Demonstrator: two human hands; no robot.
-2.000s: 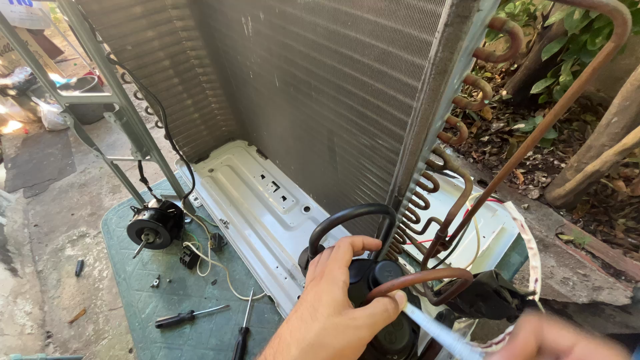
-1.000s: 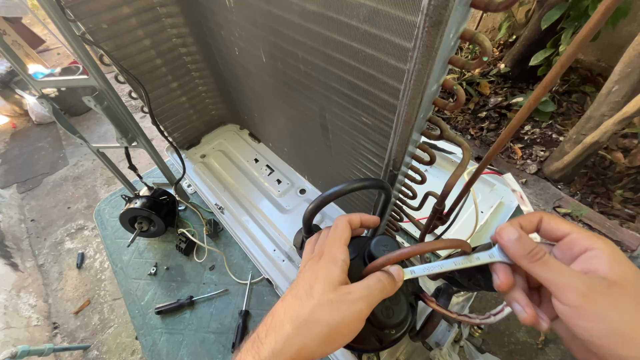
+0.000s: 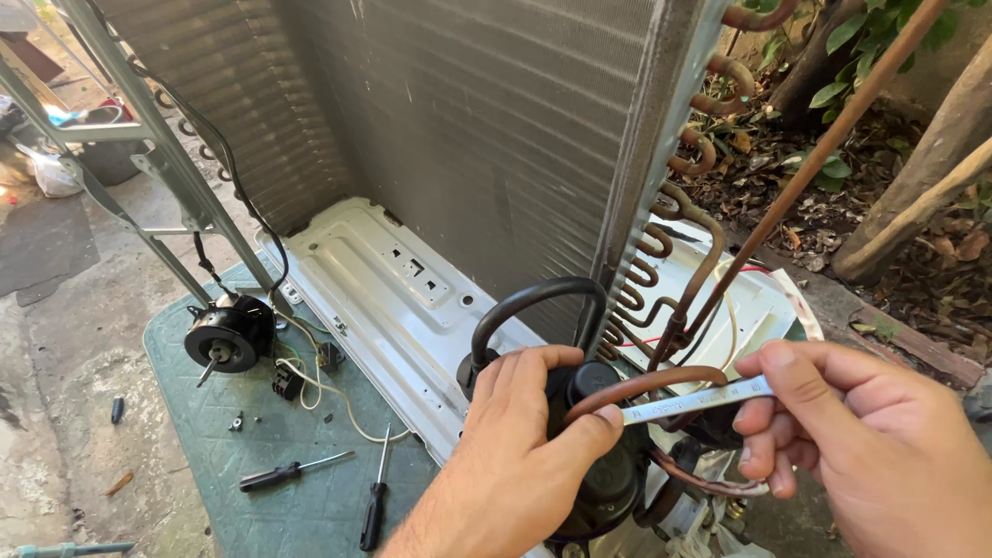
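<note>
My right hand (image 3: 860, 434) holds the outer end of a steel wrench (image 3: 697, 401) between thumb and fingers. The wrench's other end is hidden at the thumb of my left hand (image 3: 527, 442). That hand lies on top of the black compressor (image 3: 612, 480), beside a curved copper pipe (image 3: 651, 385); whether its fingers grip the wrench end cannot be told. A thick black insulated tube (image 3: 535, 293) arches behind the left hand. The finned condenser coil (image 3: 480, 139) rises behind, with copper return bends (image 3: 659, 240) along its right edge.
The white metal base pan (image 3: 372, 271) rests on a green table (image 3: 209, 457). On the table are a black fan motor (image 3: 229, 333) with wires, a screwdriver (image 3: 271, 475) and another screwdriver (image 3: 374, 511). A metal frame (image 3: 178, 170) stands at left. Tree trunks (image 3: 922, 186) are at right.
My right hand was blurred low at the right edge two seconds ago; it has come up and now holds the wrench more level. My left hand has stayed on the compressor.
</note>
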